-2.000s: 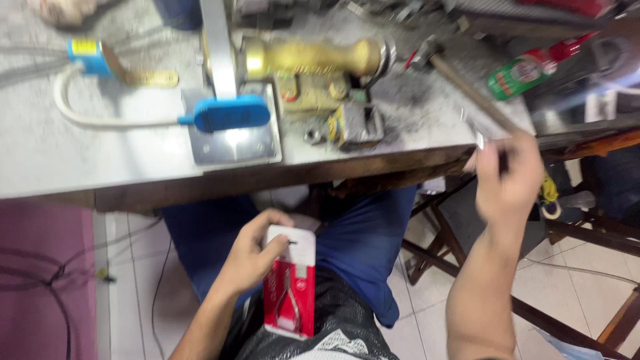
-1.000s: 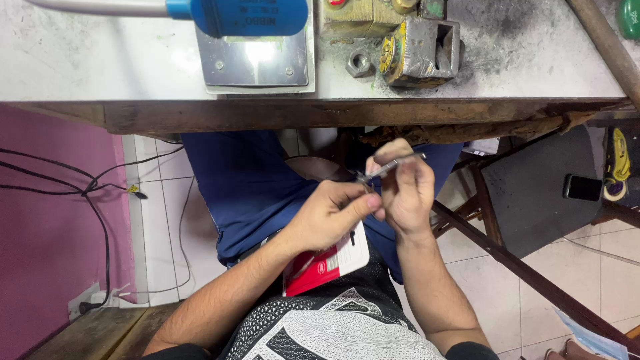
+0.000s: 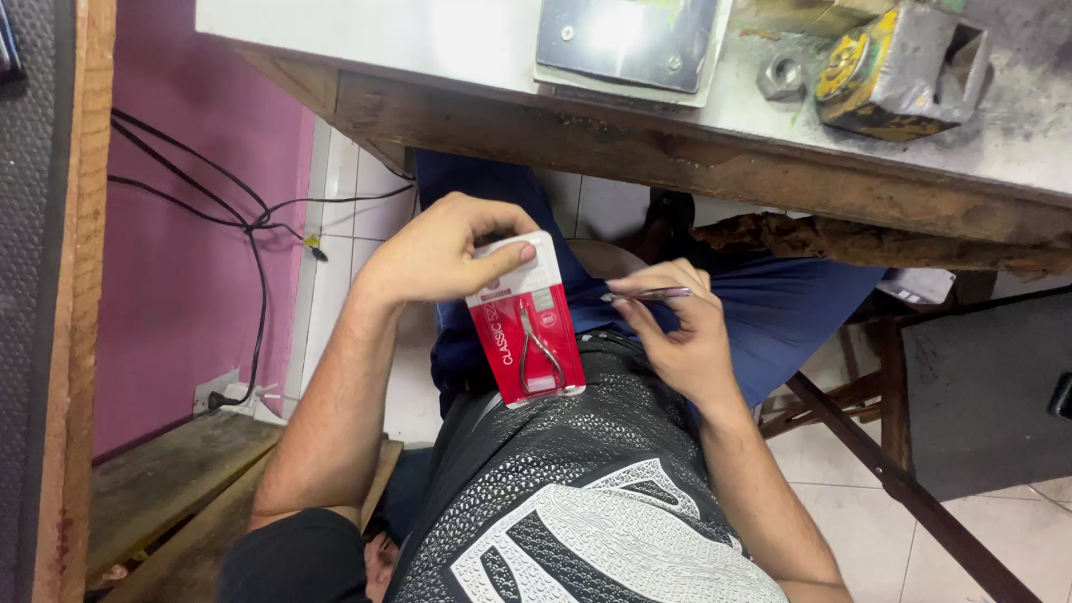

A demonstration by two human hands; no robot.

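My left hand (image 3: 456, 251) grips the top edge of a red and white blister package (image 3: 502, 335), thumb on its front. Inside the pack shows a pair of metal cuticle nippers (image 3: 536, 352), jaws toward the top. To the right, my right hand (image 3: 682, 327) pinches a small slender metal tool (image 3: 657, 294) between thumb and fingers; its exact kind cannot be told, since the fingers cover part of it. The two hands are apart, both above my lap.
A white workbench (image 3: 377, 33) with a wooden edge lies ahead, bearing a metal plate (image 3: 628, 42), a hex nut (image 3: 781, 77) and a worn metal block (image 3: 900, 75). Black cables (image 3: 251, 224) hang at left. A dark folding chair (image 3: 988, 385) stands at right.
My hands, together at the metal tool one second ago, are now apart. The package, then lying on my lap under the hands, is held up in my left hand. The view has shifted left.
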